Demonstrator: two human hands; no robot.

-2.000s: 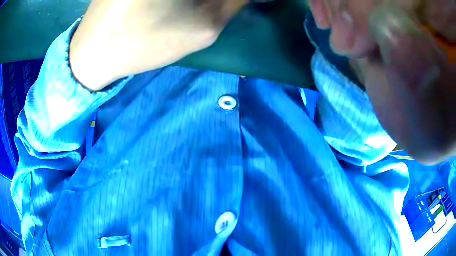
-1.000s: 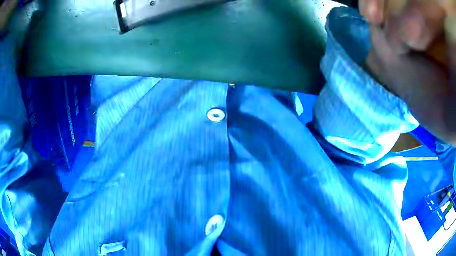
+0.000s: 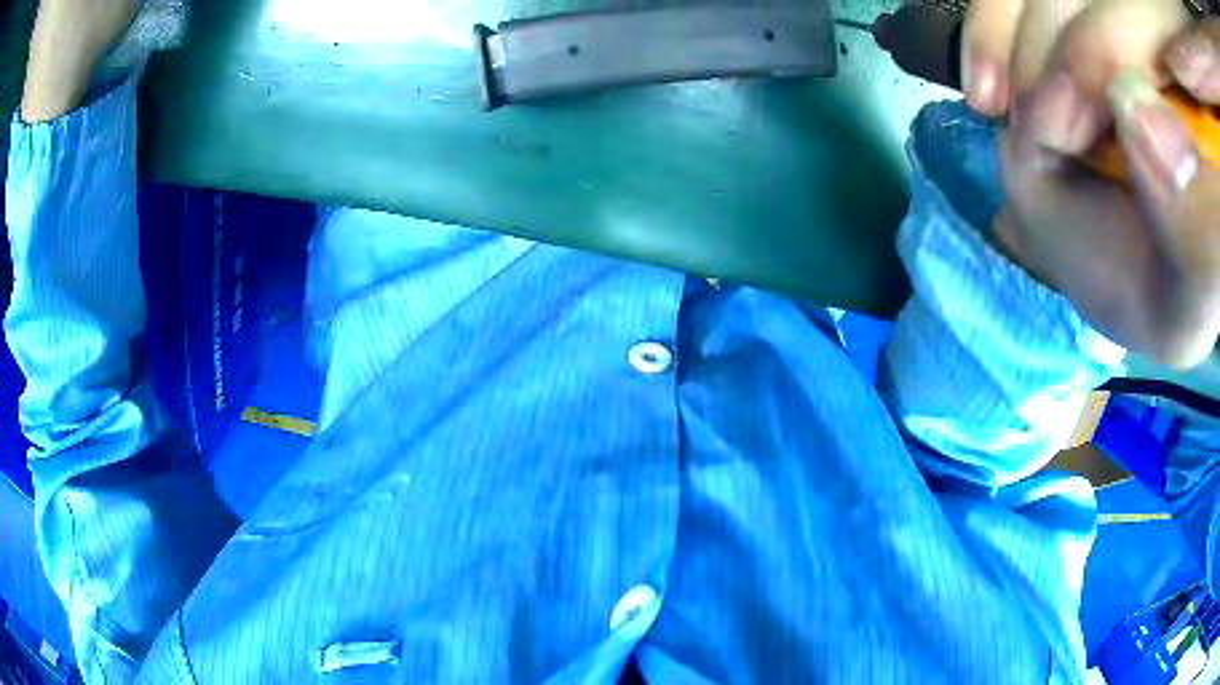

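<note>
A dark housing (image 3: 662, 48) lies flat on the green bench mat, a thin end piece standing at its left end and two small dark holes in its face. My right hand (image 3: 1104, 147) is closed in a fist around the electric screwdriver (image 3: 1183, 134), whose orange body shows between the fingers. Its black nose (image 3: 921, 40) points left, and the thin bit reaches close to the housing's right end. My left hand is cut off by the top edge at the far left; only the wrist and forearm (image 3: 67, 54) show.
The green mat (image 3: 535, 174) ends just in front of my striped coat. Dark blue printed crates or cartons (image 3: 221, 308) stand below the bench at left. A brown cardboard box (image 3: 1094, 448) shows below at right, beside a black cable (image 3: 1171, 391). Small dark specks lie on the mat.
The housing now shows more fully and further right in view. My left forearm left the middle and now rests at the far left. The screwdriver's nose and bit have come into view.
</note>
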